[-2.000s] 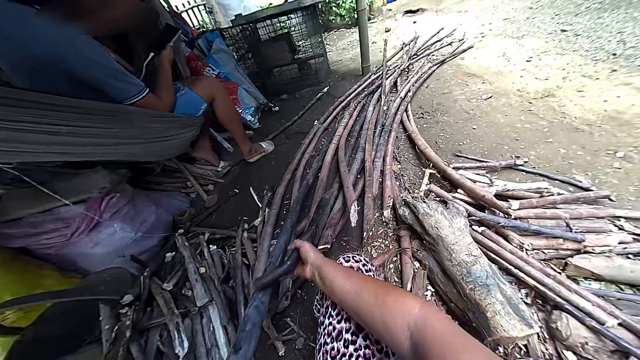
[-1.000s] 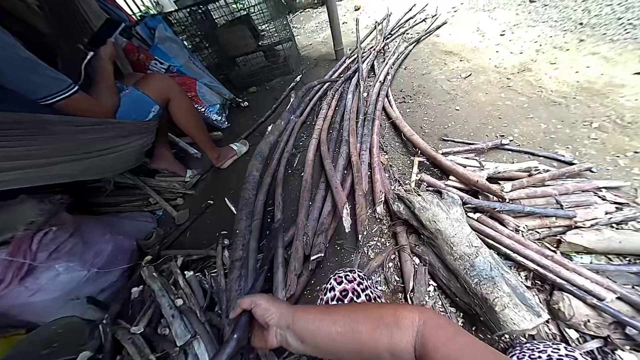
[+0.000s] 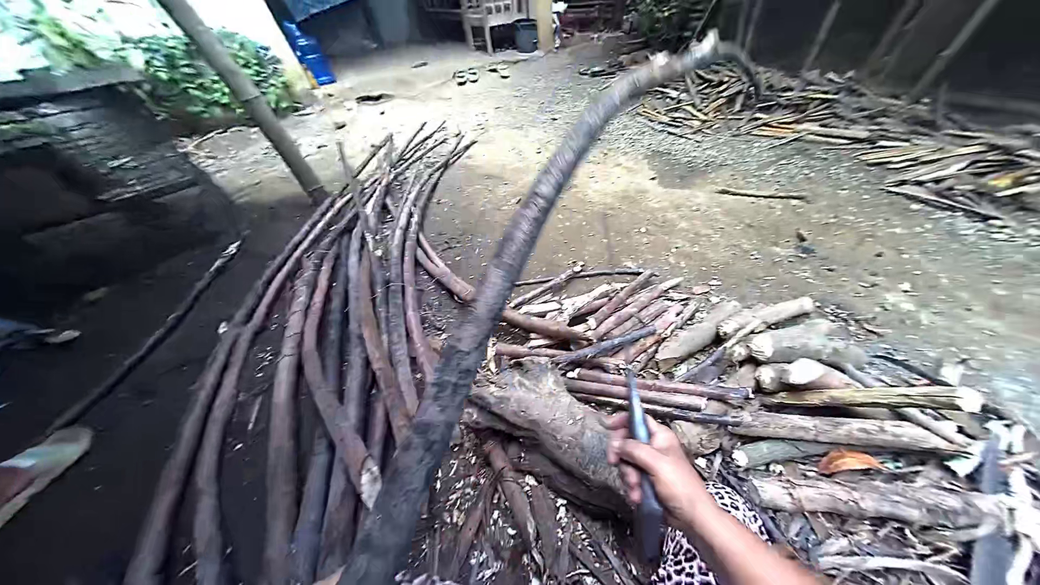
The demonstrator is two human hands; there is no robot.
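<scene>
A long, dark, curved branch (image 3: 487,317) rises from the bottom edge to the upper right. A sliver of my left hand (image 3: 331,578) shows beside its lower end; the fingers are hidden. My right hand (image 3: 654,467) is closed round a dark knife-like tool (image 3: 639,418), its narrow end pointing up. Just left of that hand lies a thick, worn log (image 3: 561,414), with wood chips around it. Long reddish-brown branches (image 3: 284,406) fan out on the ground to the left. Cut sticks and log pieces (image 3: 853,426) are heaped to the right.
A wooden post (image 3: 252,110) stands beyond the long branches. More split wood (image 3: 934,154) lies at the upper right. A single dark stick (image 3: 154,341) and part of a person's foot in a sandal (image 3: 49,467) are on the left. Patterned cloth (image 3: 686,561) covers my knee.
The view has swung right and up. A long branch now stands raised across the view. My right hand has come into view with the tool; the left, earlier on a branch, is now almost out of frame.
</scene>
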